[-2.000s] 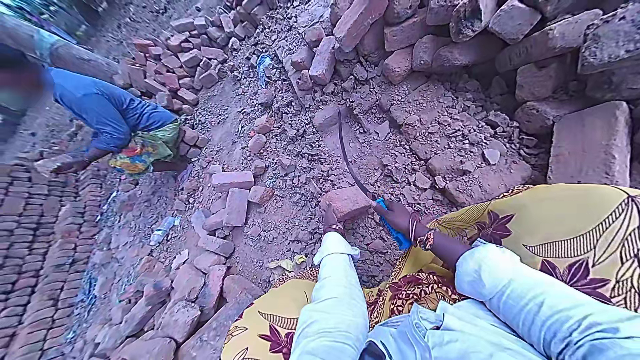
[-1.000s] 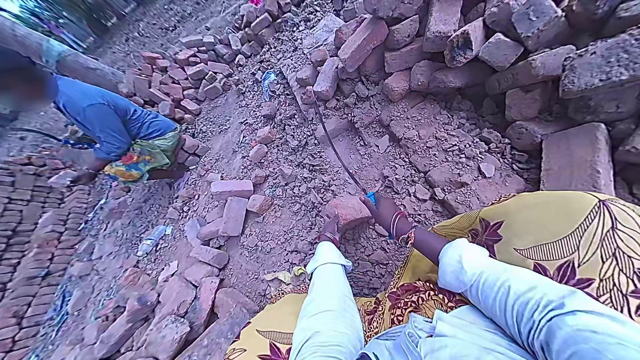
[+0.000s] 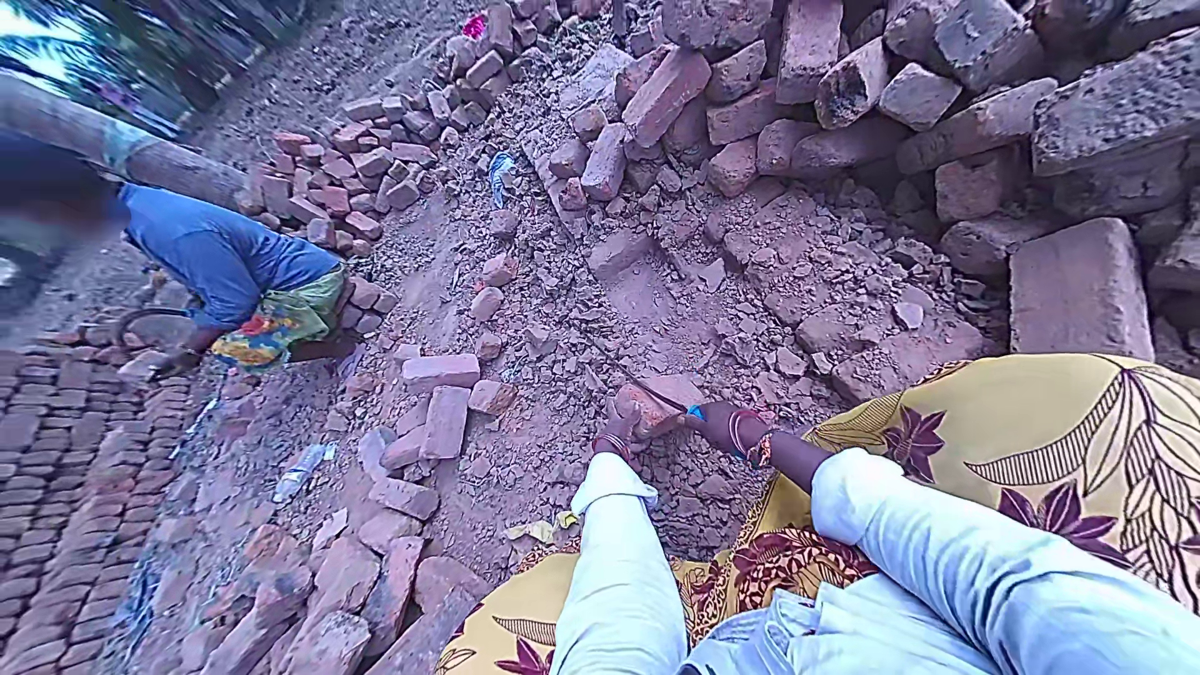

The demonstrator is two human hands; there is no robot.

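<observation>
My left hand (image 3: 622,431) grips the left end of a reddish brick (image 3: 664,401) just above the rubble in front of my lap. In my right hand (image 3: 722,424) is the blue handle of a thin, dark, curved blade (image 3: 647,384). The blade runs up and to the left from my fist and lies across the brick's face, touching it or very close. Its far tip is hard to make out against the broken ground. My fingers hide most of the handle.
Piled bricks (image 3: 984,122) rise at the upper right, with a large brick (image 3: 1078,291) beside my knee. Loose bricks (image 3: 445,422) lie left of my hands. A co-worker in a blue shirt (image 3: 225,248) bends over at the left, near rows of bricks (image 3: 84,487). A plastic bottle (image 3: 300,472) lies on the ground.
The blade, first upright beyond the brick, has swung down and left until it crosses the brick. My left hand stays on the brick. The co-worker's hands now hold a curved tool near a brick.
</observation>
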